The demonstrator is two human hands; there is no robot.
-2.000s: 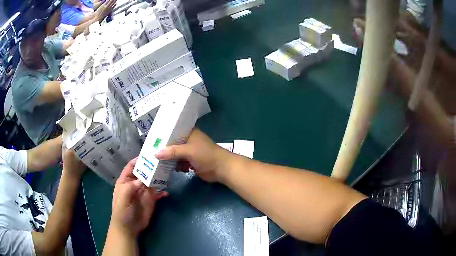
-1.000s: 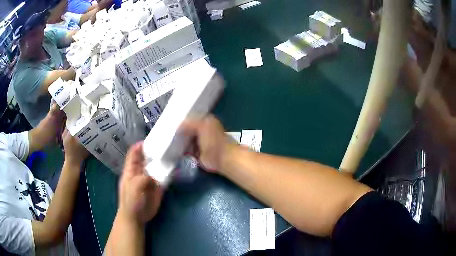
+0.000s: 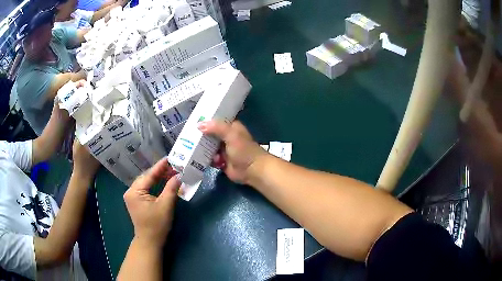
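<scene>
A long white carton [image 3: 212, 118] with blue lettering and a green mark is held slanted above the green table. My right hand [image 3: 234, 151] is closed around its middle, thumb on the printed face. My left hand [image 3: 154, 200] is at the near end, its fingertips touching the end by a white end flap [image 3: 190, 188] that hangs open and down. What is inside the carton cannot be seen.
Closed long cartons [image 3: 179, 52] are stacked behind the held one, beside an upright block of open-ended cartons [image 3: 113, 131]. Leaflets [image 3: 290, 251] and small boxes [image 3: 336, 55] lie on the table [image 3: 330, 126]. A pale pole [image 3: 415, 104] stands right. Co-workers' arms are at left.
The carton has turned, so its printed face shows again after being blurred and blank. My left fingers have opened from around its near end to its tip. The end flap now hangs open.
</scene>
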